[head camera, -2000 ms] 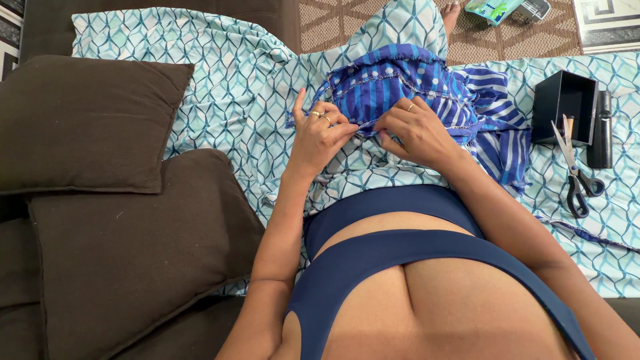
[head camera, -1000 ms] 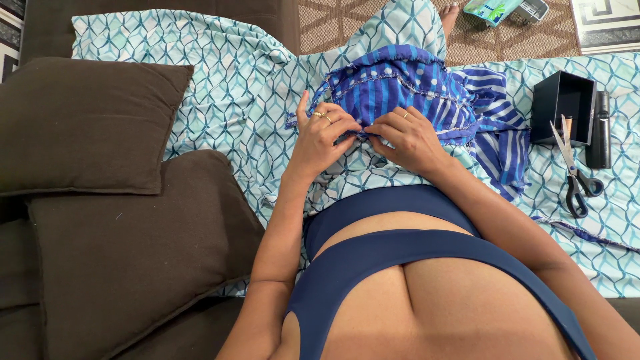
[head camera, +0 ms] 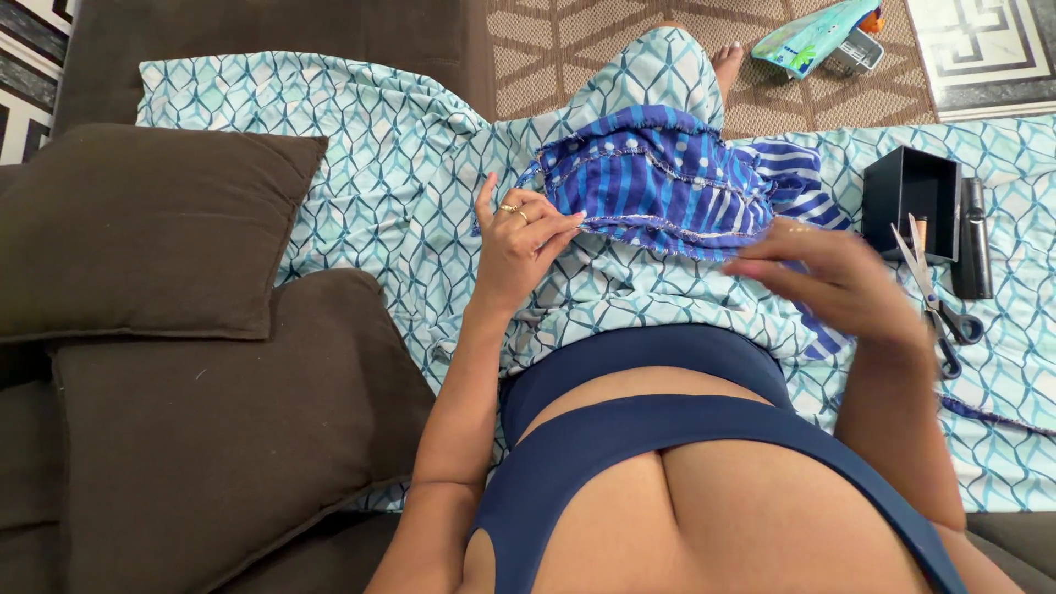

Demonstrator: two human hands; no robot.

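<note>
A blue patterned fabric piece (head camera: 660,181) with stripes, dots and frayed seams lies over my lap, on a teal and white patterned cloth (head camera: 396,165). My left hand (head camera: 528,235) pinches its lower left edge between thumb and fingers, with the index finger or another finger raised. My right hand (head camera: 825,272) is blurred and stands off the lower right edge, thumb and fingertips close together. Whether it holds a needle or thread cannot be seen. Scissors (head camera: 930,297) with black handles lie partly open at the right, their blades against a black box (head camera: 874,202).
A black cylindrical object (head camera: 973,239) lies beside the box. Two brown cushions (head camera: 148,231) are stacked at the left. A narrow blue fabric strip (head camera: 990,414) lies at the lower right. A teal bag (head camera: 813,37) and a grey plastic item (head camera: 860,54) rest on the woven rug (head camera: 536,74).
My right hand has moved right, away from my left hand and the fabric's lower left edge. My left hand stays at that edge, and more of the lower seam shows.
</note>
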